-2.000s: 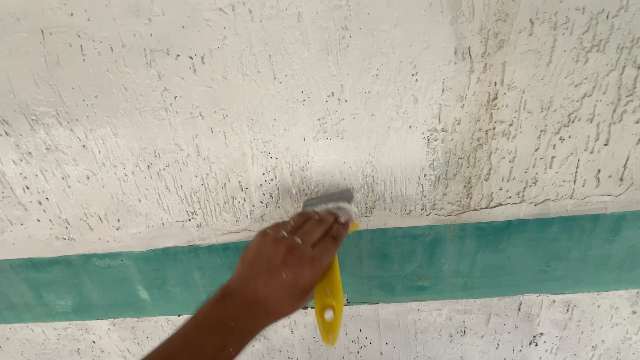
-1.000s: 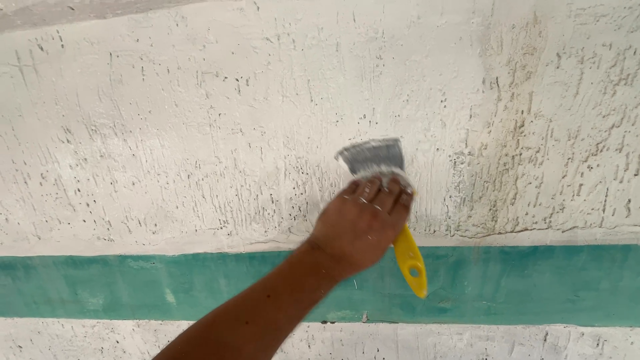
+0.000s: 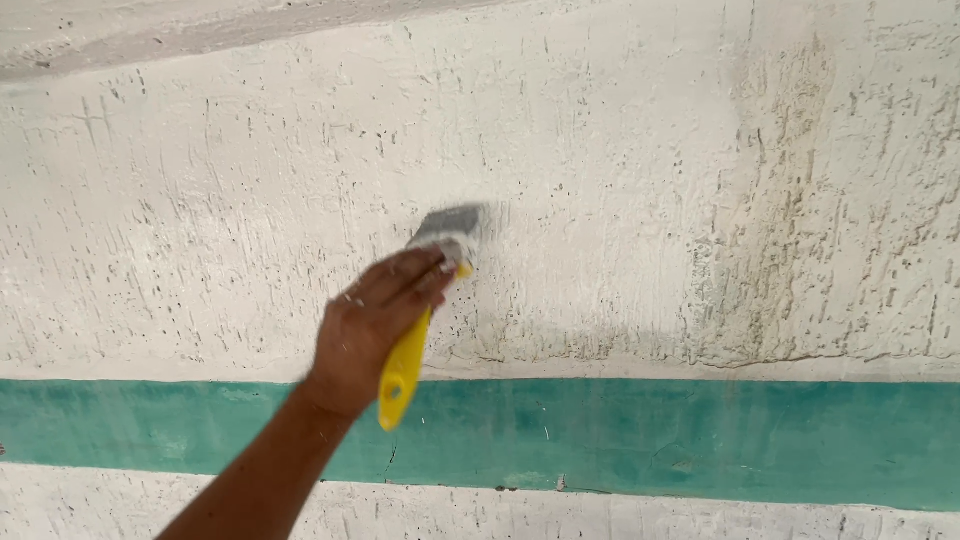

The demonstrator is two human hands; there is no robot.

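My left hand [image 3: 382, 315] reaches up from the lower left and holds a flat paintbrush by its neck. The yellow plastic handle [image 3: 406, 364] slants down and to the left, its end overlapping the green band. Grey bristles [image 3: 451, 219], blurred by motion, are against the rough white wall [image 3: 585, 225]. White paint coats the base of the brush and spots my fingers. My right hand is out of view.
Below the brush, a green painted band [image 3: 637, 435] crosses the wall, with more pitted white wall under it. A brownish stained, coarse patch [image 3: 787, 195] lies to the right. A pale ledge or beam [image 3: 187, 34] runs along the upper left.
My left hand and the brush have moved left along the wall since one second ago. The handle's lower end, which pointed down and right, now points down and left. The view has shifted upward.
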